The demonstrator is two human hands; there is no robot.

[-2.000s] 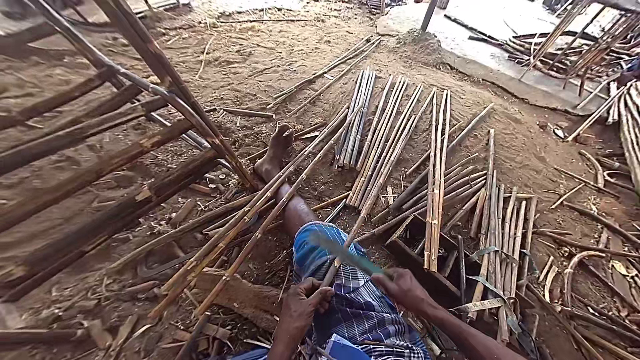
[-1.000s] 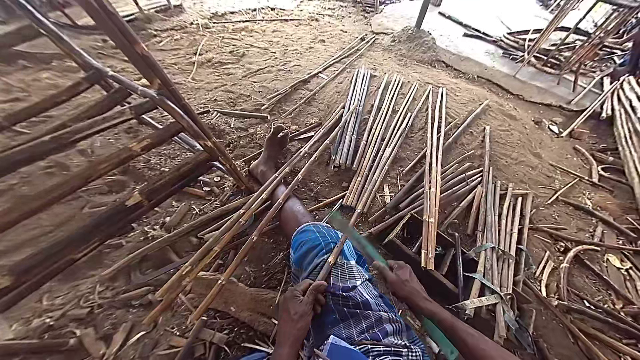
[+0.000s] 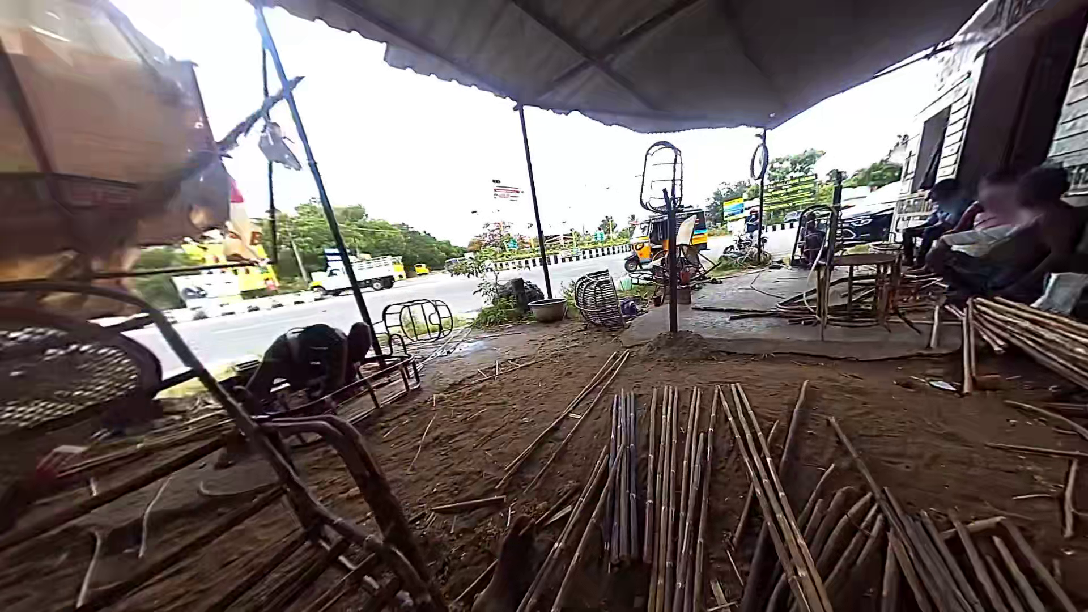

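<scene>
Neither of my hands shows in the head view now. Cane poles [image 3: 678,484] lie side by side in bundles on the bare ground, low in the middle. More long poles [image 3: 778,510] rest just right of them, partly across darker sticks [image 3: 837,535]. My bare foot [image 3: 512,561] shows at the bottom edge, left of the bundles and beside two thin poles [image 3: 586,518]. The green-handled blade is out of view.
A cane chair frame [image 3: 340,476] fills the lower left. Beyond it a person [image 3: 310,361] bends over another frame [image 3: 395,382]. A post [image 3: 671,263] holds a hoop. People [image 3: 1003,221] sit at right near stacked poles [image 3: 1033,340]. A road [image 3: 476,297] runs behind.
The view has swung up towards the awning and road, so both hands and the blade have left it. Earlier, my left hand held a cane pole and my right hand the blade.
</scene>
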